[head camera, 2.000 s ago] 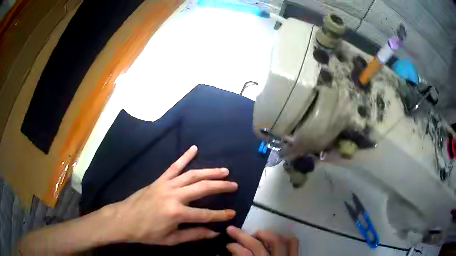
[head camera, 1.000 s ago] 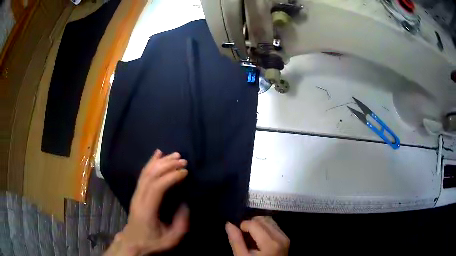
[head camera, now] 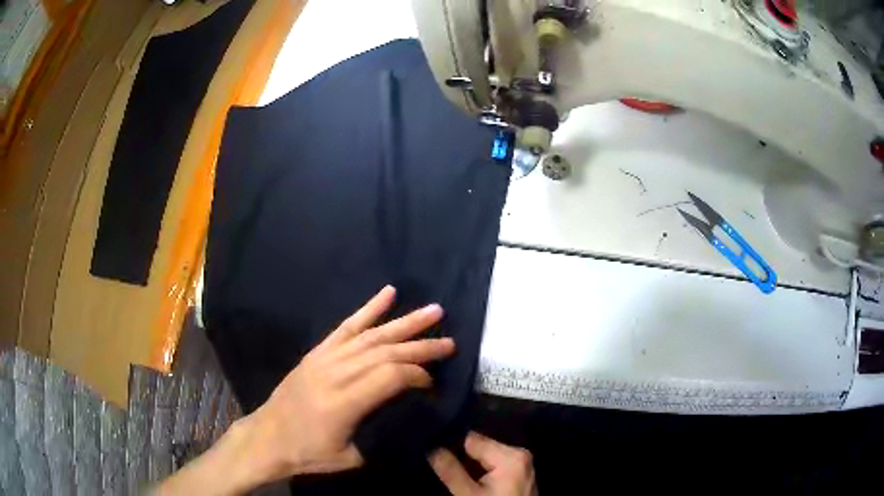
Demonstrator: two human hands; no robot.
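The large dark garment piece (head camera: 320,203) lies on the white machine bed, its right edge under the blue presser foot (head camera: 501,146) of the cream sewing machine (head camera: 669,48). Its lower part hangs over the table's front edge. My left hand (head camera: 354,387) lies on the cloth with its fingers spread, pointing up and right. My right hand (head camera: 489,467) is at the bottom of the frame, partly cut off, and pinches the cloth's right edge between thumb and finger. The needle tip is too small to make out.
Blue-handled thread snips (head camera: 732,244) lie on the bed at the right, near loose thread ends. A narrow dark panel (head camera: 165,136) lies on the cardboard (head camera: 92,320) at the left. A tape ruler (head camera: 659,391) runs along the front edge. Padded grey material (head camera: 58,426) is at lower left.
Since one second ago, my left hand has moved right and flattened with fingers spread. The cloth's upper outline has changed. Since two seconds ago, the view has also shifted, showing the front edge.
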